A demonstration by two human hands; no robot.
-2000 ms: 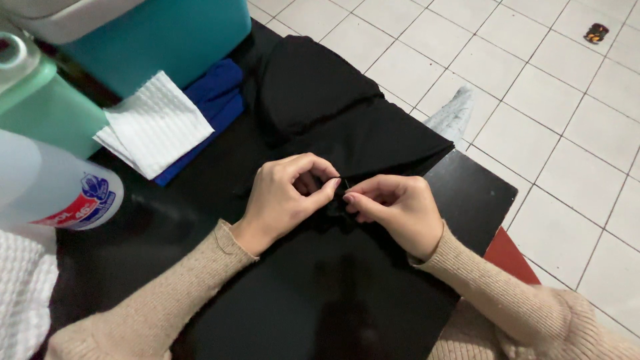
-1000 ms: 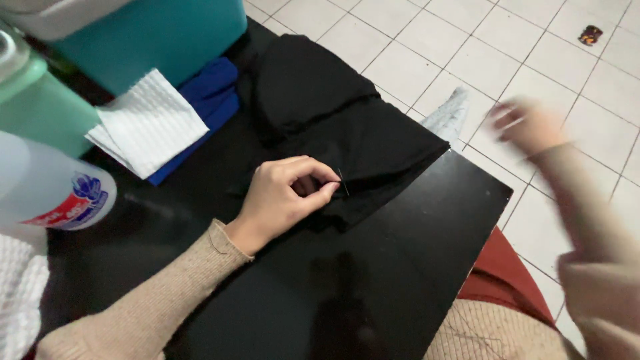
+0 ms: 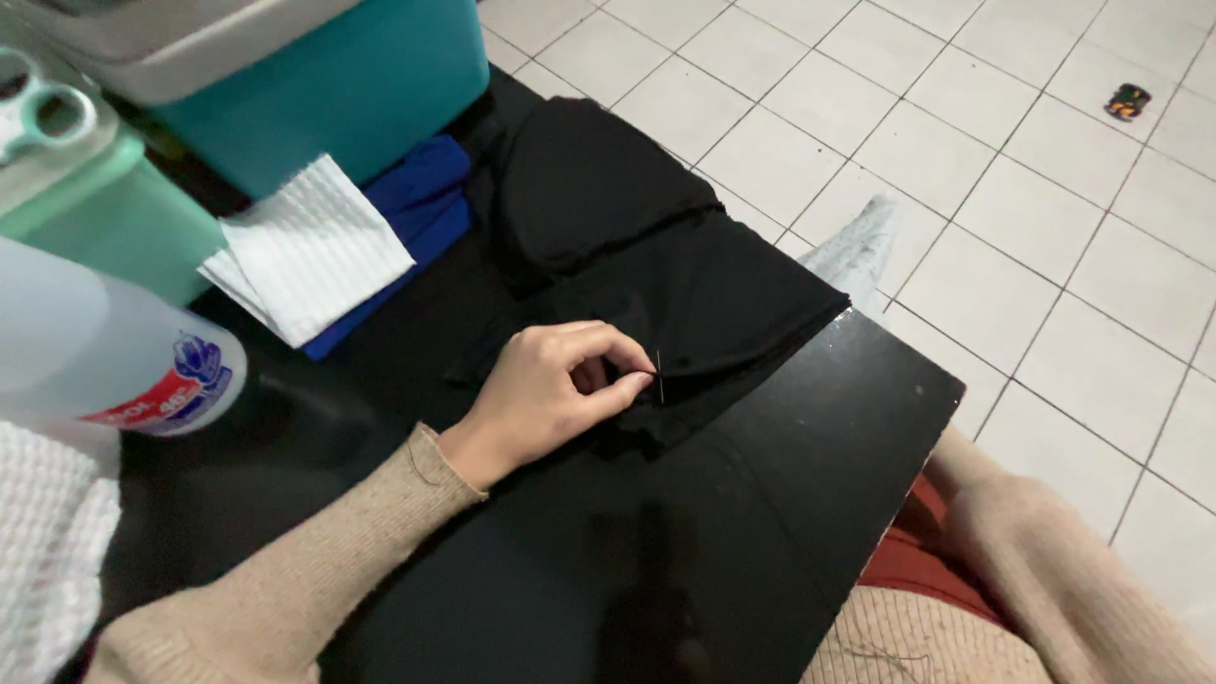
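Note:
My left hand (image 3: 556, 394) pinches an edge of the black fabric (image 3: 684, 285) between thumb and forefinger. A thin sewing needle (image 3: 660, 377) stands through the cloth just beside those fingertips. The fabric lies folded over the corner area of a glossy black table (image 3: 760, 494). My right hand (image 3: 955, 451) is lowered beyond the table's right edge, near my lap; only its back part shows, the fingers are hidden, and what it holds cannot be seen.
At the left are a teal bin (image 3: 332, 90), a green container (image 3: 123, 209) with scissors (image 3: 43, 114) on top, a plastic bottle (image 3: 123, 332), white folded cloth (image 3: 313, 247) over blue cloth (image 3: 427, 209), and white textured cloth (image 3: 47, 532). A small dark object (image 3: 1128, 102) lies on the tiled floor.
My right hand has left the fabric, swung out to the right over the floor, then dropped beside the table edge. My left hand has kept its pinch on the cloth.

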